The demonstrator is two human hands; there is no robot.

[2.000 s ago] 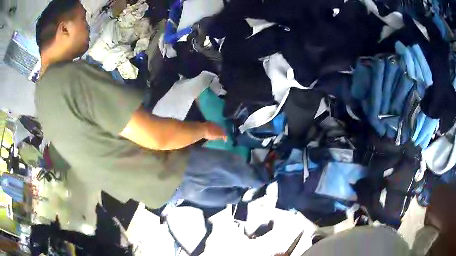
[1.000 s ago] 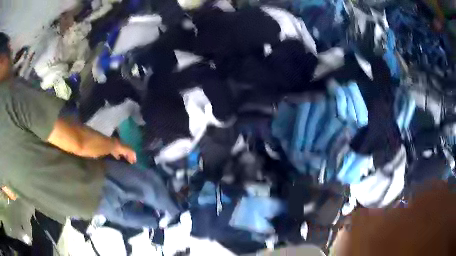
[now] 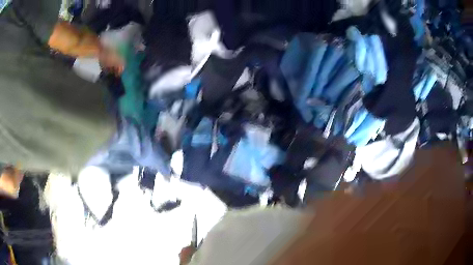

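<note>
The view is blurred. A large blurred brown shape [image 3: 384, 217], possibly part of my arm close to the lens, fills the lower right. No fingers show on it. A small brown tip, maybe a fingertip, shows at the bottom edge, left of centre, below a thin dark upright thing [image 3: 194, 231] like a blade. I cannot tell which hand it belongs to or what it holds. A smooth pale green-grey rounded thing [image 3: 254, 233] lies nearest in front of me. A heap of cut pieces lies beyond it, with folded light blue pieces [image 3: 321, 72] and black fabric [image 3: 249, 15].
Another person in a grey-green top [image 3: 46, 114] is at the left, with a hand by a green piece [image 3: 133, 85]. Bright white pieces [image 3: 140, 222] lie at the lower left. A white and grey piece [image 3: 391, 155] lies right of centre.
The view has shifted, so the heap and the other person sit higher and further left. The brown shape covers more of the lower right. The small tip and thin dark thing now show at the bottom.
</note>
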